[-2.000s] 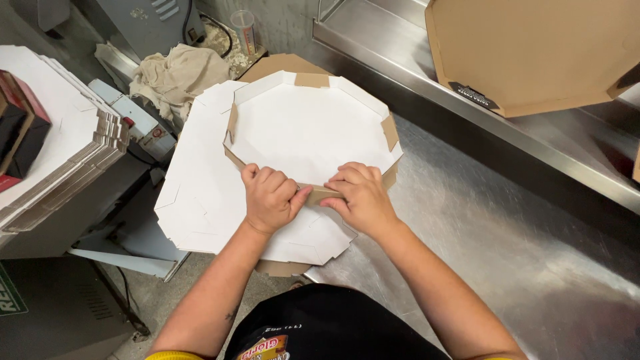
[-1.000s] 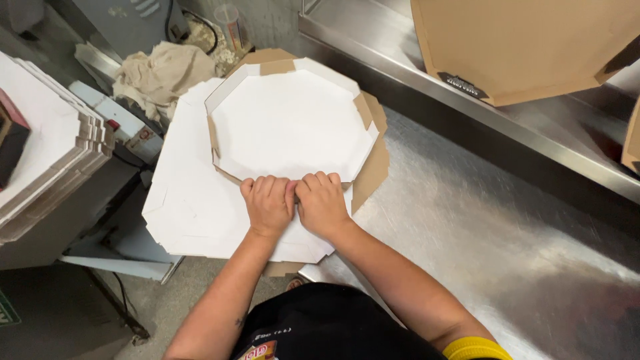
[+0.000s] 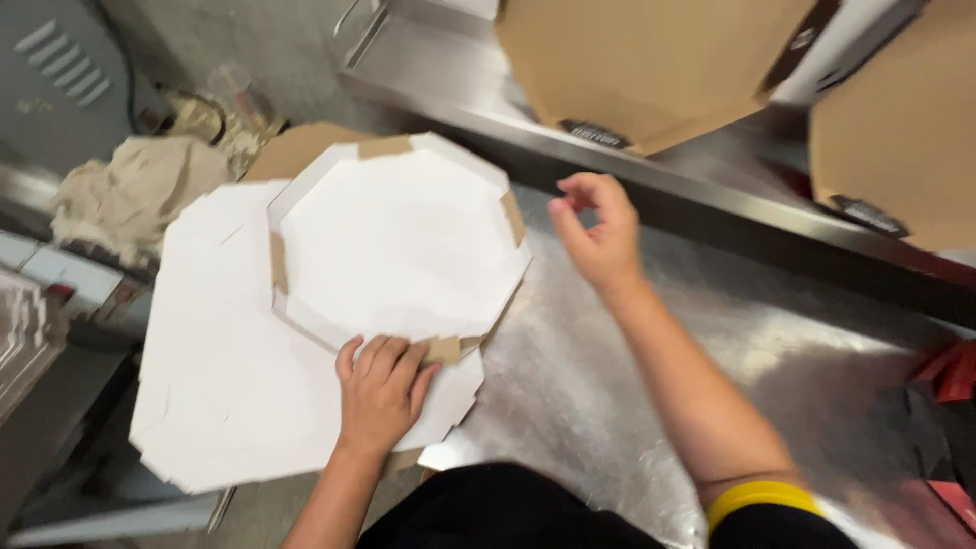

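An octagonal cardboard pizza box tray (image 3: 400, 244), white inside with raised brown-and-white side walls, rests on a stack of flat white pizza box blanks (image 3: 229, 358). My left hand (image 3: 385, 389) is on the tray's near wall, its fingers over the edge beside a brown flap; the thumb's grip is partly hidden. To the right of the tray, my right hand (image 3: 602, 229) is raised over the steel table (image 3: 579, 366), fingers curled and thumb apart, with nothing between them.
Brown pizza boxes (image 3: 648, 69) lie on a steel shelf (image 3: 457, 114) along the back right. A crumpled beige cloth (image 3: 145, 191) and a clear plastic cup (image 3: 240, 91) are at the back left. More stacked cardboard (image 3: 27, 335) stands at the left edge. Red and black items (image 3: 953, 412) are at the far right.
My right hand has let go of the tray's near wall and moved to the right. My left hand remains at that wall. The view has shifted toward the right.
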